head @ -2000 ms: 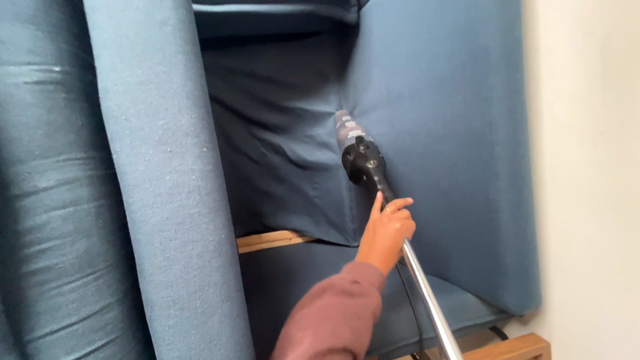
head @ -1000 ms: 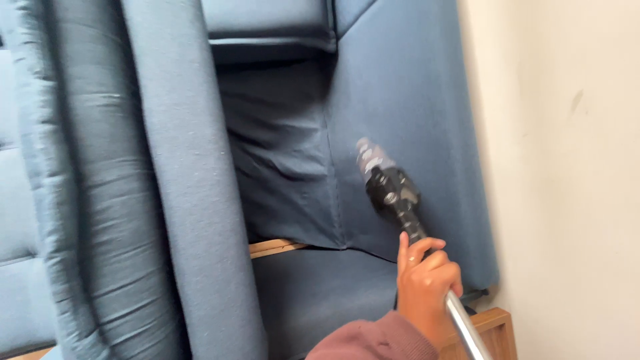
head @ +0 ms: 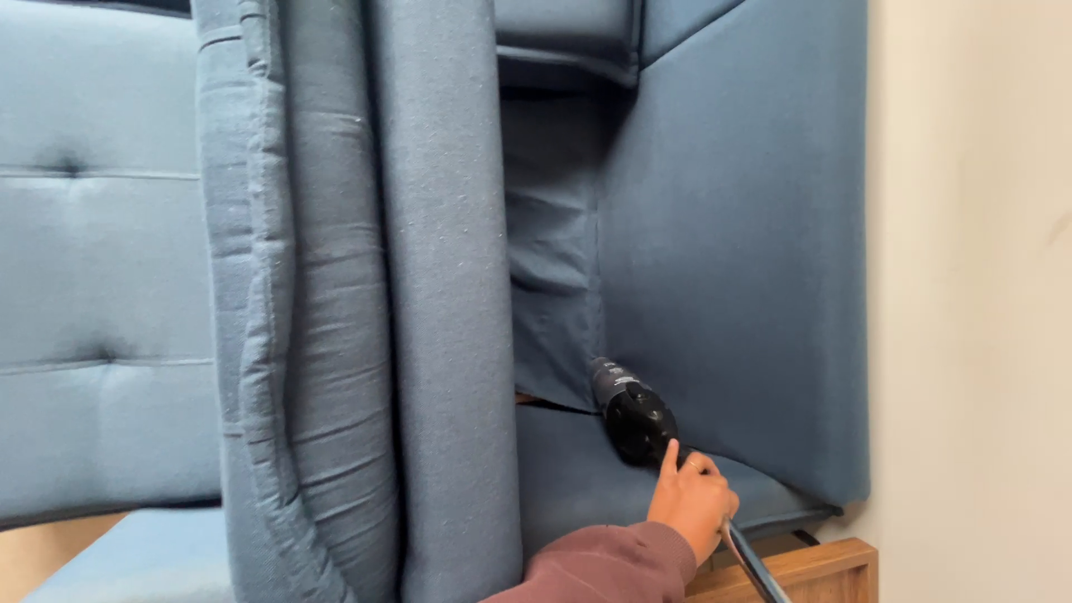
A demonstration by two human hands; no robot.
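One of my hands (head: 693, 501), in a brown-red sleeve that enters from the bottom, is closed around the tube of a stick vacuum cleaner (head: 638, 423); I take it as my left hand. A ring shows on one finger. The vacuum's black body with its greyish, tapered tip lies at the lower corner of the blue sofa's recess, where the dark lining fabric (head: 548, 251) meets the padded side panel (head: 729, 251). From the hand, the metal tube (head: 754, 561) runs down out of view. My other hand is not in view.
A long blue padded sofa part (head: 448, 293) stands left of the recess, beside a wrinkled blue cushion (head: 343, 335). Farther left is a tufted blue cushion (head: 100, 268). A pale wall (head: 963, 293) rises at the right. A wooden frame (head: 804, 565) edges the bottom right.
The vacuum's tip has moved down along the side panel to the lower corner of the recess. The hand stays closed on the tube. The view has shifted, showing more of the tufted cushion.
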